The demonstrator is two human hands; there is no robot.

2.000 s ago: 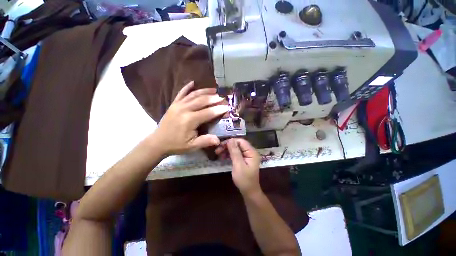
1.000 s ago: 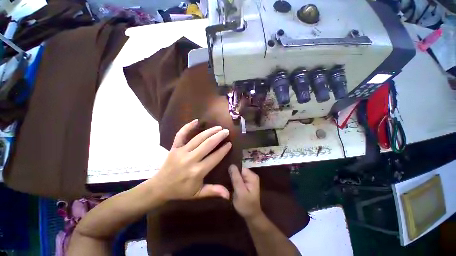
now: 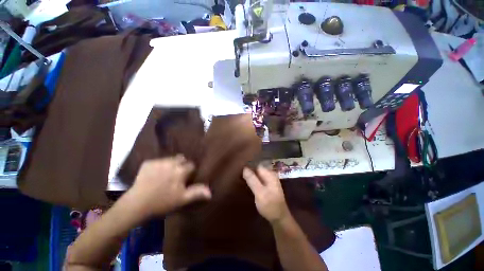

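Observation:
A brown fabric panel (image 3: pixel 228 140) lies on the white table, its right edge close to the presser foot and needle (image 3: pixel 259 119). Its left part is bunched and blurred. My left hand (image 3: pixel 167 185) is blurred on the panel's left part, fingers curled into the cloth and thumb apart. My right hand (image 3: pixel 269 195) holds the panel's right edge in front of the foot, thumb and finger close together; the fingertips are partly unclear. The off-white overlock machine (image 3: pixel 339 69) stands right of the panel.
A long brown panel stack (image 3: pixel 69 122) lies at the left table edge. More brown cloth (image 3: pixel 212 238) hangs below the front edge. Red cloth (image 3: pixel 407 127) and green-handled scissors (image 3: pixel 429 151) are right of the machine. A blue crate (image 3: pixel 61 238) is at lower left.
The panel has come away from beside the foot, towards me, and its left part is bunched. My left hand has moved left onto that part. My right hand stays near the right edge.

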